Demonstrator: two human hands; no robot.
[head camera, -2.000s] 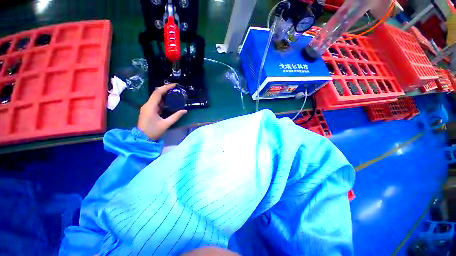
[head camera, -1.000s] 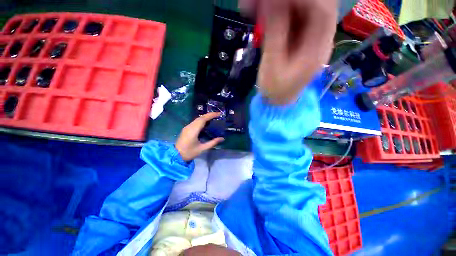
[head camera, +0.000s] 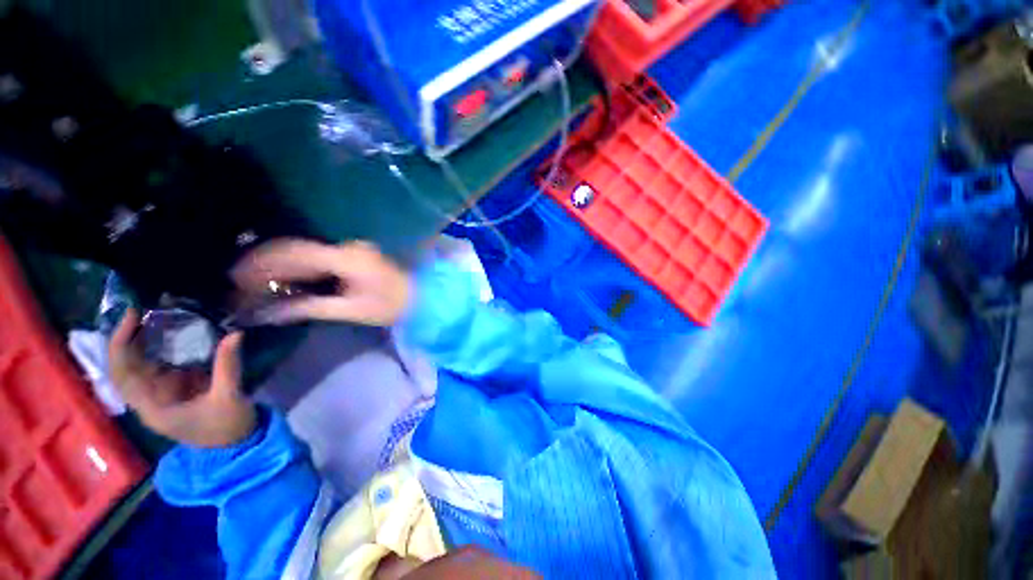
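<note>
A round glossy unit (head camera: 184, 340) with a pale glare on its face sits between the thumb and fingers of my left hand (head camera: 179, 391), at the front edge of the black press fixture (head camera: 136, 215). My right hand (head camera: 329, 283) is just right of it, blurred, fingers bent close together over the fixture's front. A small bright glint shows at its fingertips; whether it pinches something cannot be told. The fixture is dark and blurred, and its red handle is not in view.
A red grid tray (head camera: 45, 442) is at the left edge. A blue box (head camera: 453, 57) with a thin looping tube stands beyond the fixture. A second red tray (head camera: 668, 215), with one round piece in it, is below the bench edge at right. An open cardboard box (head camera: 906, 465) is at lower right.
The view has swung right. My right hand has come down from high in front of the camera to beside my left hand. My left hand remains at the fixture's front.
</note>
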